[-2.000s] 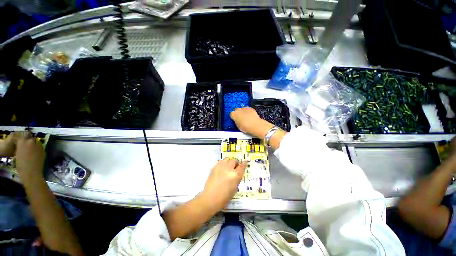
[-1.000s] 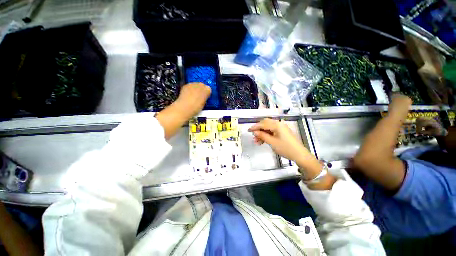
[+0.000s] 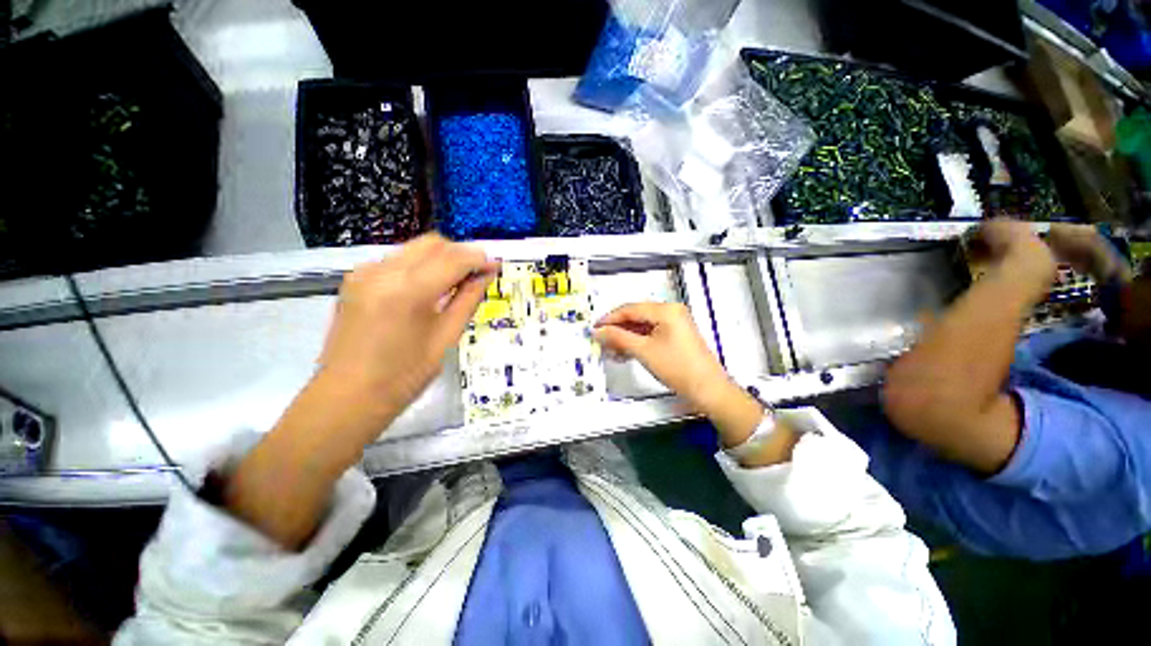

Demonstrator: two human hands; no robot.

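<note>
The cream printed circuit board panel (image 3: pixel 530 360) lies in the channel in front of me, with yellow and black parts along its far edge. My left hand (image 3: pixel 398 309) is over the panel's far left corner, its thumb and finger close together and partly covering that corner. My right hand (image 3: pixel 663 347) is at the panel's right edge, thumb and forefinger nearly touching beside it. Both sets of fingertips are too small and blurred to tell whether they hold a component.
Beyond the rail (image 3: pixel 265 271) stand bins of dark components (image 3: pixel 364 174), blue components (image 3: pixel 485 173) and black leaded components (image 3: pixel 588 189). Clear plastic bags (image 3: pixel 726 145) lie behind. A wide tray of green-yellow components (image 3: pixel 858 145) is at right, near another person's arm (image 3: pixel 966 334). A cord crosses the channel at left.
My left hand has moved from the blue bin down to the panel's far left corner. My right hand has moved left to the panel's right edge. The view has shifted.
</note>
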